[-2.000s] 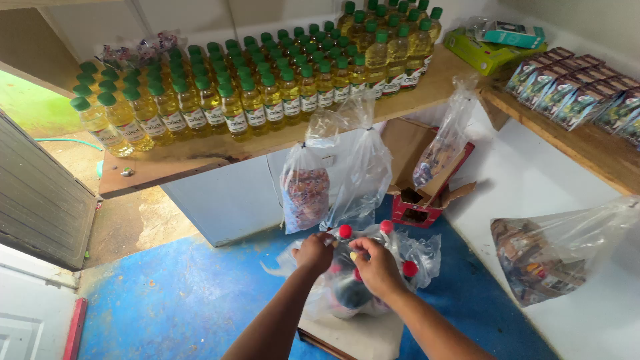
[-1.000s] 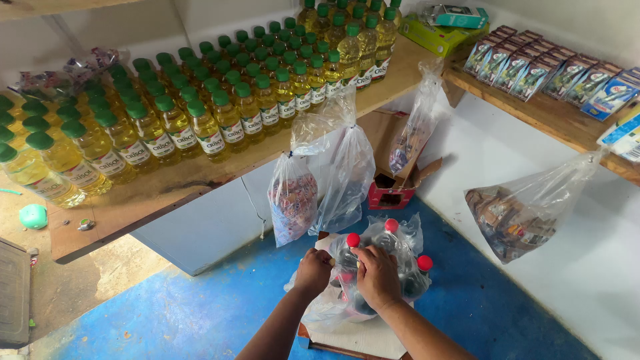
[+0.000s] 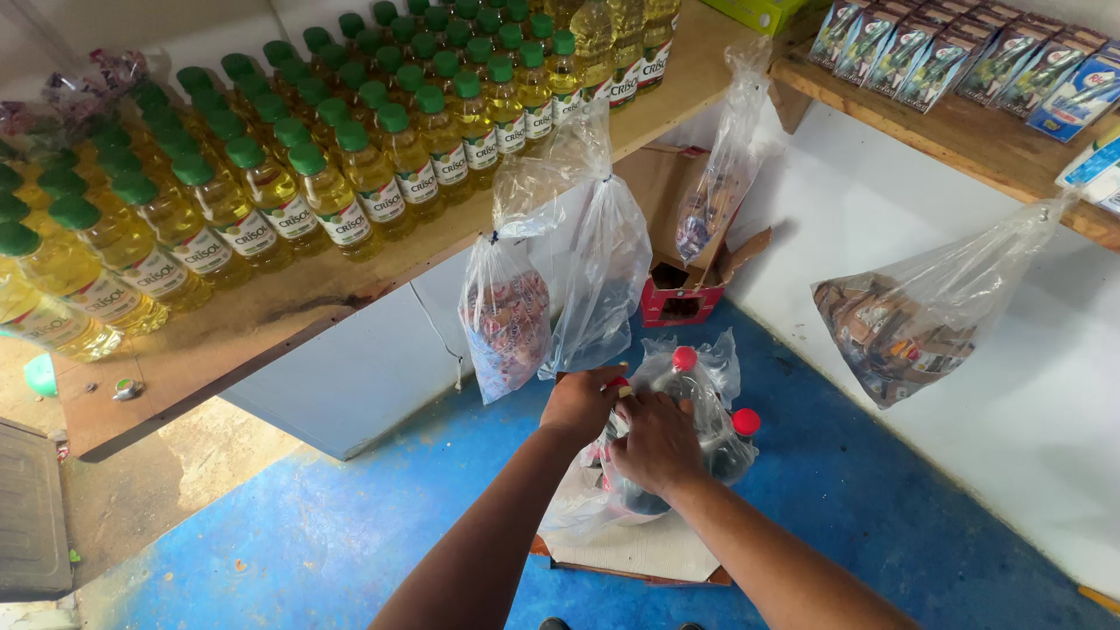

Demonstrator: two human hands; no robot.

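Note:
Several dark bottles with red caps stand in a clear plastic bag (image 3: 652,503) on a cardboard-topped box (image 3: 639,556). One red cap (image 3: 684,358) is behind my hands and another red cap (image 3: 745,422) is to their right. My left hand (image 3: 579,404) is bent at the left side of the bottles, its fingers close to a third red cap between the hands. My right hand (image 3: 658,437) lies over the bag, its fingertips at that same cap. Whether either hand grips the cap or the bag film cannot be told, as the fingers hide the contact.
Rows of oil bottles with green caps (image 3: 306,159) stand on a wooden shelf (image 3: 219,337). Clear bags (image 3: 506,328) hang from its edge, beside a red cardboard box (image 3: 678,302) on the blue floor (image 3: 289,542). A bag of packets (image 3: 901,332) hangs from the right shelf (image 3: 945,131).
My hands stay at the bagged bottles; they are closer together than two seconds ago, with the fingers now around one cap. The view has shifted and come nearer.

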